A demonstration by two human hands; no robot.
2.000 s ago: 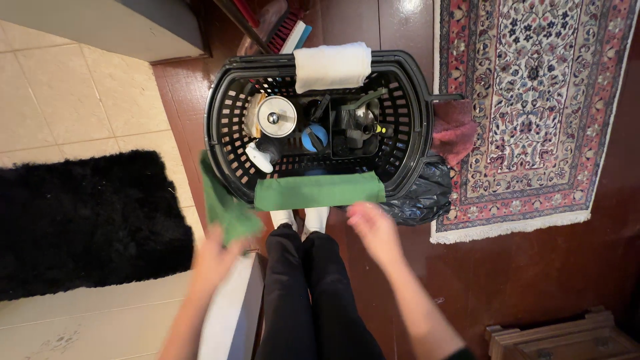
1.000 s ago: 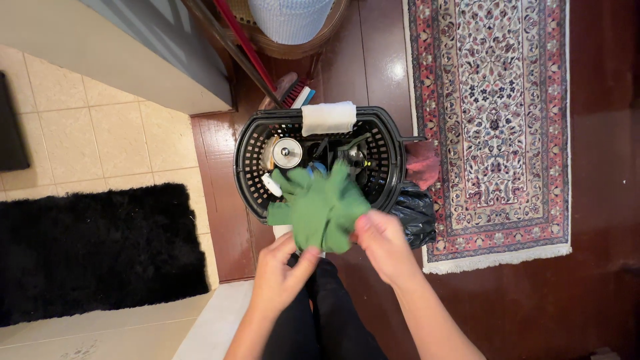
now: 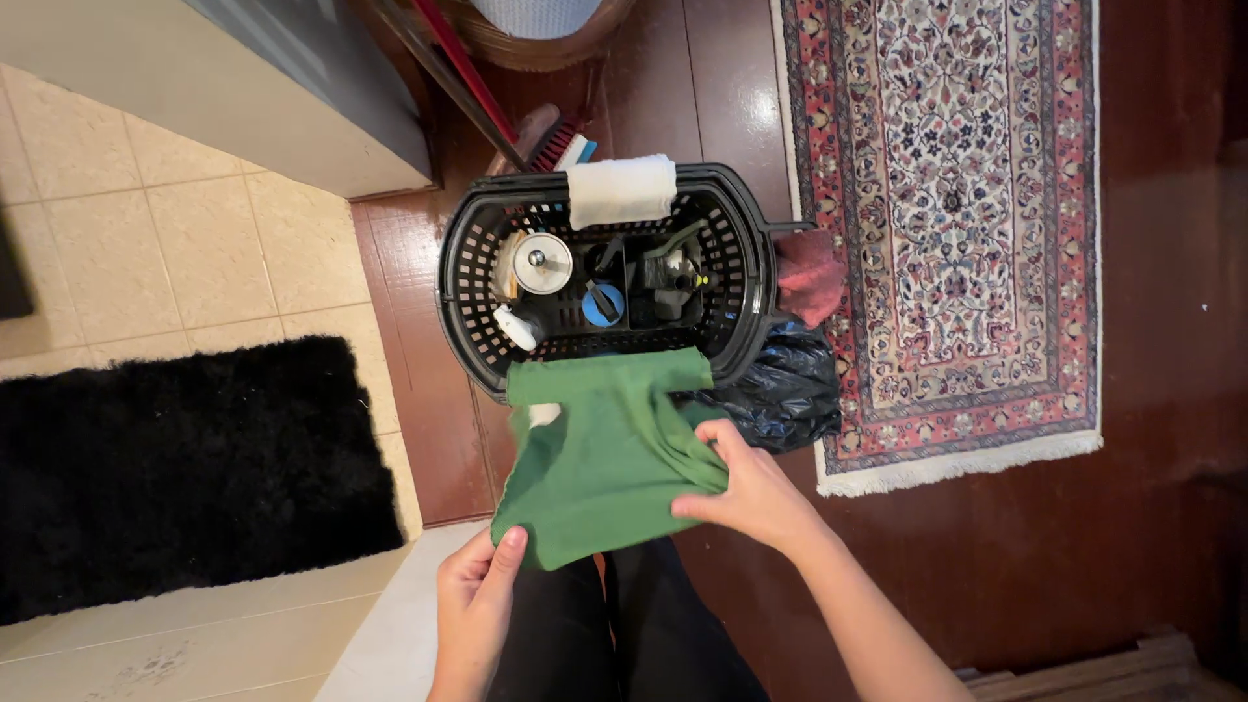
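Note:
A green cloth (image 3: 604,478) is spread between my hands, just below a black plastic basket (image 3: 756,283). My left hand (image 3: 480,575) pinches its lower left corner between thumb and fingers. At its right edge, my right hand (image 3: 746,487) has thumb and fingers around bunched folds. A green strip of fabric (image 3: 609,375) lies over the basket's near rim; whether it is a separate cloth I cannot tell. A folded white cloth (image 3: 622,190) hangs over the far rim. Inside the basket are a container with a round metal lid (image 3: 543,263), a blue round item (image 3: 603,305) and a white bottle (image 3: 515,329).
A black plastic bag (image 3: 790,390) and a red cloth (image 3: 811,278) lie right of the basket, beside a patterned rug (image 3: 946,224). A broom with red bristles (image 3: 556,144) stands behind it. A wall end (image 3: 322,107) and a black shaggy mat (image 3: 195,478) are on the left.
The green cloth, bunched over the basket one second ago, is now spread out below its near rim. Two seconds ago it hung from my left hand alone, and my right hand was apart from it.

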